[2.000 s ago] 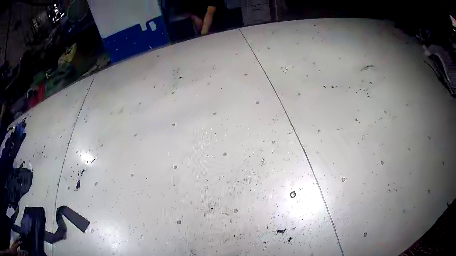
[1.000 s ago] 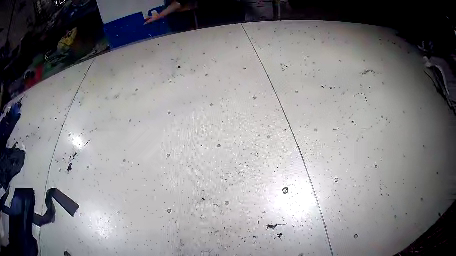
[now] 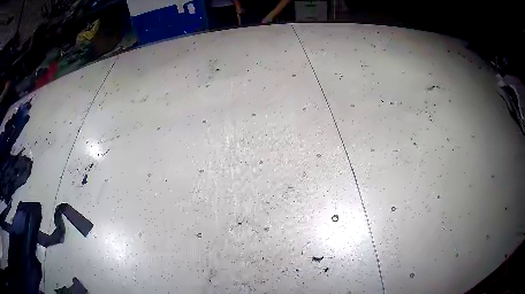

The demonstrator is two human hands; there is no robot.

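Note:
The large white cutting table (image 3: 276, 126) fills most of the view, with thin dark seam lines, small round dots and dark specks. Dark folded fabric panels (image 3: 24, 247) lie at its lower left. A dark fabric strip (image 3: 76, 219) lies bent in a zigzag beside them. A small dark piece (image 3: 75, 287) shows at the bottom edge, cut off by it. Crumpled dark fabric (image 3: 16, 172) lies along the far left edge. Neither of my hands is in view.
Another person's forearm (image 3: 279, 10) shows at the table's far edge. A blue-and-white box (image 3: 167, 23) stands beyond it. Coloured cloth (image 3: 86, 43) is heaped at the upper left. Pale material (image 3: 512, 95) lies at the right edge.
The view has shifted slightly. The small dark piece at the bottom left shows more than before. The other person's arm beyond the far edge has moved right and down to the table edge.

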